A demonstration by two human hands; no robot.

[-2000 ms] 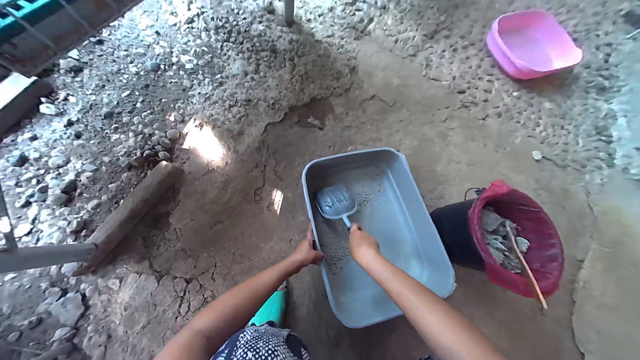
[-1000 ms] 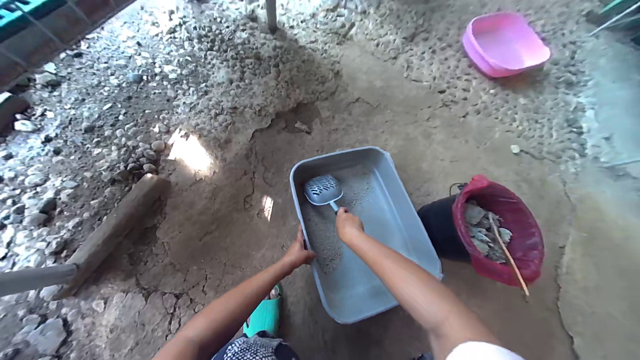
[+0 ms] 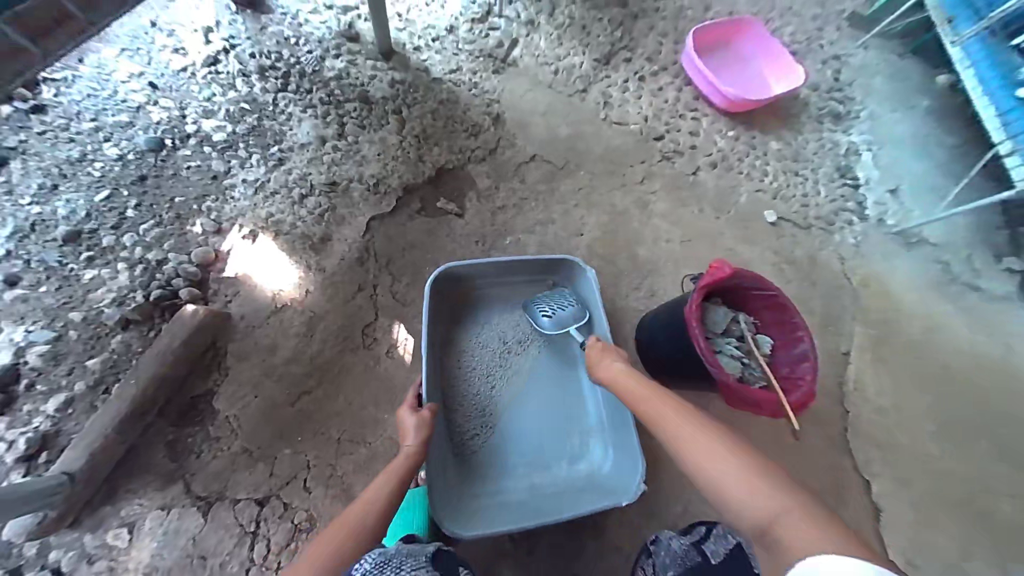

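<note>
A grey plastic litter tray (image 3: 552, 456) stands on the ground in front of me, with grey granular litter (image 3: 484, 376) spread along its left and upper part. My left hand (image 3: 415, 422) grips the tray's left rim. In my right hand (image 3: 606, 360) is the handle of a slotted metal litter scoop (image 3: 555, 310), whose head lies near the tray's upper right corner, at the edge of the litter. Beside the tray on the right, a black bucket (image 3: 672, 340) with a dark red bag liner (image 3: 780, 320) leans over, holding greyish clumps (image 3: 732, 344) and a thin wooden stick (image 3: 770, 372).
A pink plastic basin (image 3: 740, 68) sits at the upper right. A wooden log (image 3: 136, 416) lies at the left by loose stones. A blue rack with metal legs (image 3: 980, 88) stands at the right edge. The ground is cracked and uneven, with a metal post (image 3: 380, 28) at the top.
The scoop in my right hand has moved from the tray's left side to its upper right. Litter shows where the scoop was. My left hand stays on the left rim.
</note>
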